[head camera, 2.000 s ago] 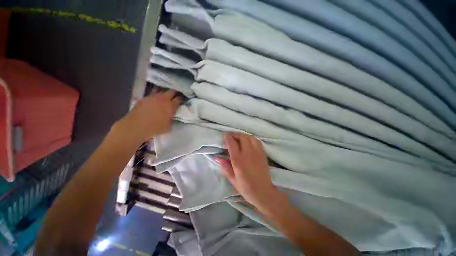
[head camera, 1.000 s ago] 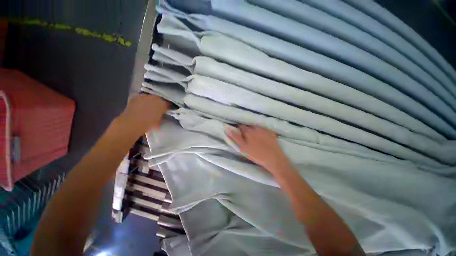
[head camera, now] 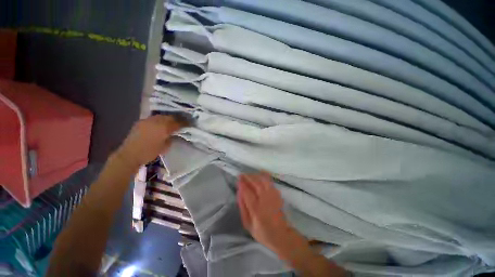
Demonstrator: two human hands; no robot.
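The pale curtain panel (head camera: 347,151) lies over the rack, smooth and loose in the middle and crumpled toward the bottom. Long parallel folds (head camera: 304,92) run across the top, bluish-grey at the upper right. Their pinched heading ends (head camera: 182,76) line up along the rack's left end. My left hand (head camera: 160,132) is at the heading below these ends; its fingertips are hidden at the cloth, so its grip cannot be told. My right hand (head camera: 258,200) lies on the loose cloth with its fingers close together; whether it pinches cloth cannot be told.
Bare rack tubes (head camera: 168,205) show below my left hand. The narrow end rail (head camera: 153,59) runs beside the dark floor (head camera: 116,81), which has a yellow line (head camera: 103,38). An orange-red bin (head camera: 57,130) and a teal wire basket (head camera: 46,227) stand at the left.
My right hand has moved down and slightly left over the cloth. My left hand has shifted slightly down at the heading. The cloth between the hands and the folds has spread into a wider smooth area.
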